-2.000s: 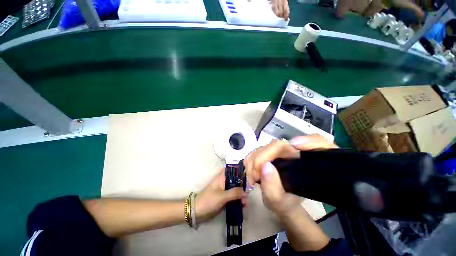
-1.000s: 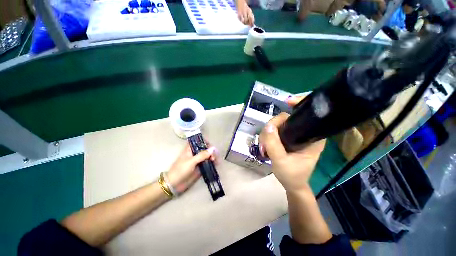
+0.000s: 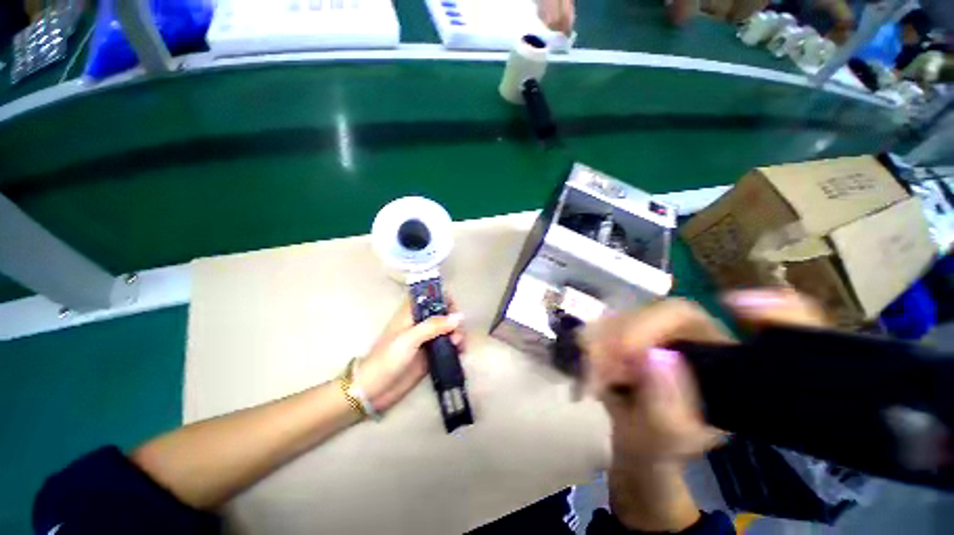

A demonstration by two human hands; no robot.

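The part-assembled hair dryer (image 3: 411, 238) lies on the beige mat (image 3: 282, 345), its white round barrel up and its black handle pointing toward me. The handle is open, with small inner parts showing near the barrel. My left hand (image 3: 403, 350) is closed around the handle. My right hand (image 3: 659, 381), blurred, grips the black electric screwdriver (image 3: 816, 402), its thick body pointing right and its front end by the near tray of the screw box (image 3: 617, 261). The driver's bit cannot be made out.
A brown carton (image 3: 805, 235) with torn flaps stands right of the screw box. Another hair dryer (image 3: 525, 73) lies on the green belt (image 3: 272, 157). White foam trays (image 3: 303, 26) and another person's hand (image 3: 557, 13) are across the belt. A metal post (image 3: 52, 251) stands at left.
The screwdriver was over the handle two seconds ago, then moved to the screw box, where its body has since swung lower and rightward. My left hand still holds the dryer; the view has shifted.
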